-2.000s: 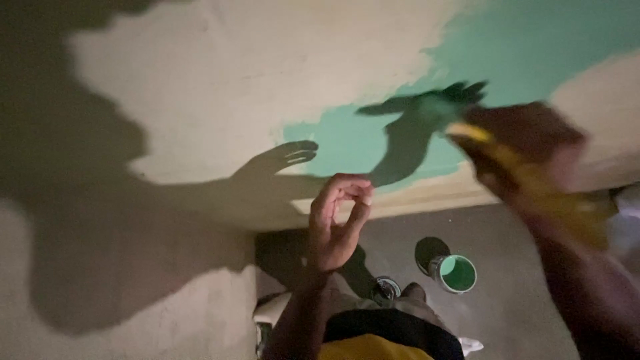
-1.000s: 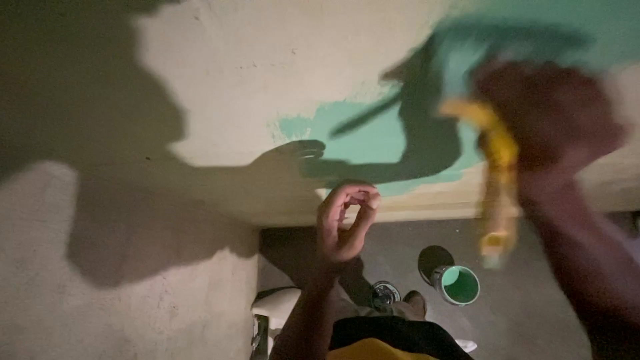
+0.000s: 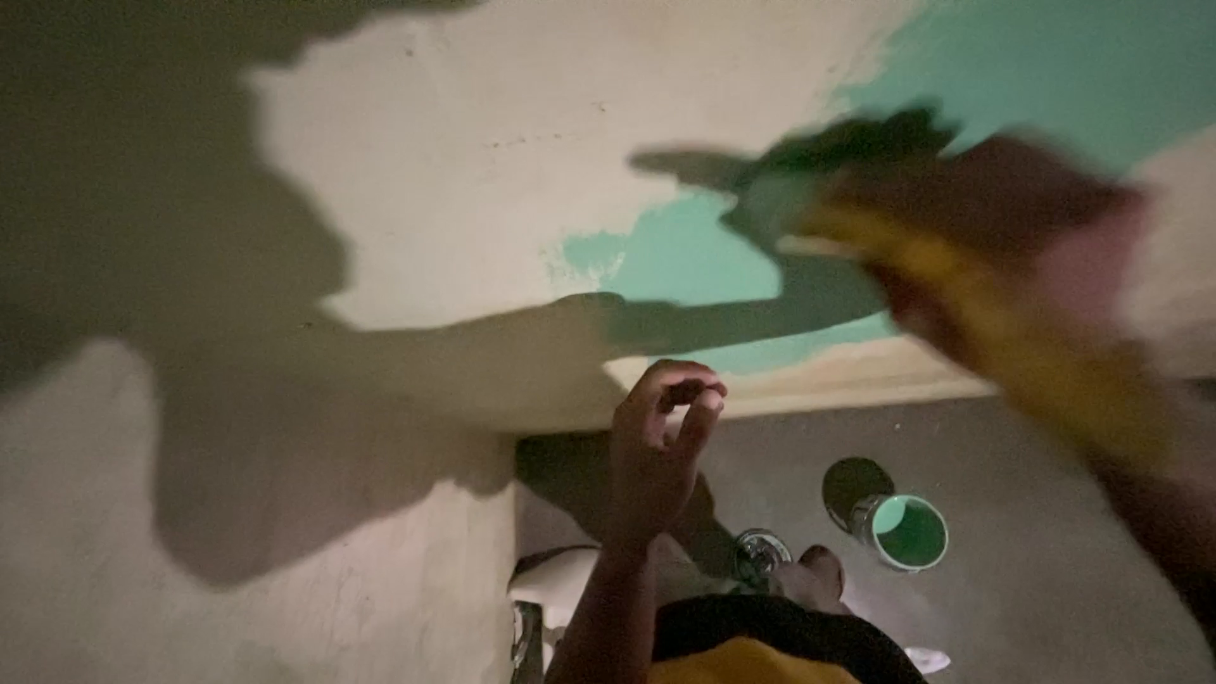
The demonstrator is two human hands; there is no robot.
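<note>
My right hand (image 3: 1007, 209), blurred by motion, is closed around a yellow-handled paintbrush (image 3: 959, 275) at the upper right. The brush's head is too blurred to make out and lies over or close to the wall (image 3: 475, 190), which bears patches of green paint (image 3: 703, 252). My left hand (image 3: 665, 437) is raised near the foot of the wall, its fingers curled toward the thumb with a gap between, holding nothing. Below and to the right, a bucket (image 3: 912, 532) with green paint inside stands on the floor.
A second wall (image 3: 313, 513) meets the painted one at a corner on the left. On the floor (image 3: 1026, 532), a round container (image 3: 762, 556) stands beside my foot (image 3: 822, 575). A white object (image 3: 560, 584) lies at the left near my body. Large shadows cover parts of both walls.
Between the earlier frames, my right hand and the brush moved up the view; now they are lower again, with the yellow handle slanting down to the right. My left hand has stayed about where it was.
</note>
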